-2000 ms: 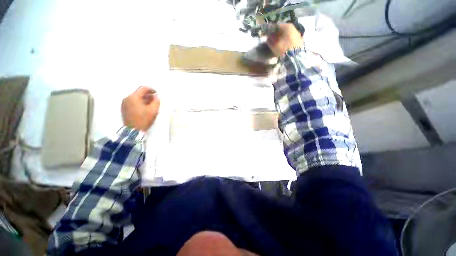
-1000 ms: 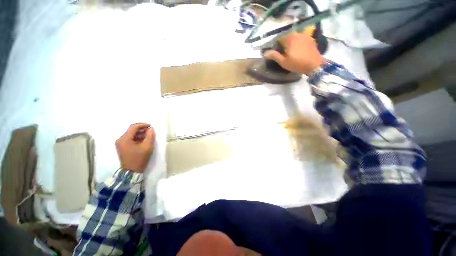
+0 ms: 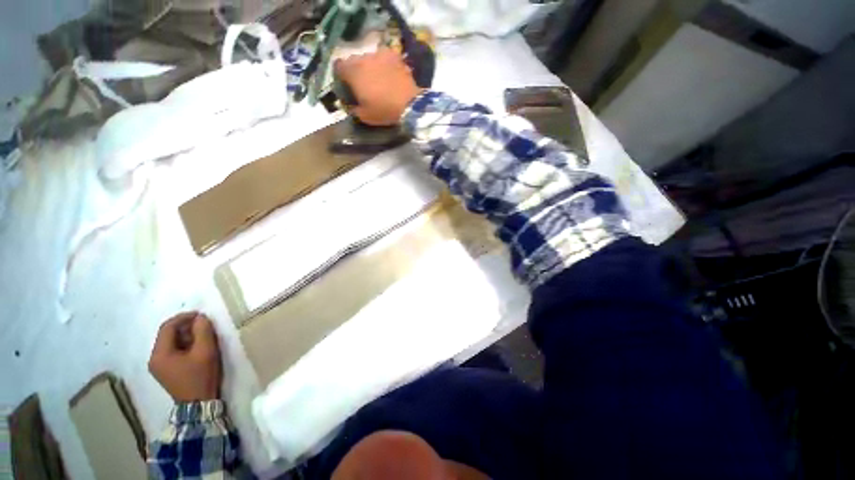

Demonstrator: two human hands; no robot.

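Observation:
My right hand (image 3: 377,86) is closed on the handle of a steam iron (image 3: 370,139), whose dark soleplate rests at the far right end of a khaki fabric strip (image 3: 267,183). Nearer me lies a layered stack of strips with white interfacing (image 3: 323,239) on top. Below it is a grey-beige fabric panel (image 3: 319,314), partly covered by a white sheet (image 3: 394,347). My left hand (image 3: 187,356) rests loosely curled on the table cover, left of the strips. Nothing shows in it.
Two bundles lie at the lower left, one grey-beige (image 3: 108,427) and one darker brown (image 3: 36,441). Crumpled brown fabric (image 3: 141,56) and white cloth pieces (image 3: 197,112) lie at the far left. A metal iron rest (image 3: 548,117) is at the right. A wire-guard fan (image 3: 839,272) shows at the right edge.
The view has turned, so the strips now slant and the iron rest and far fabric show. My right hand still holds the iron at the khaki strip's right end. My left hand stays curled.

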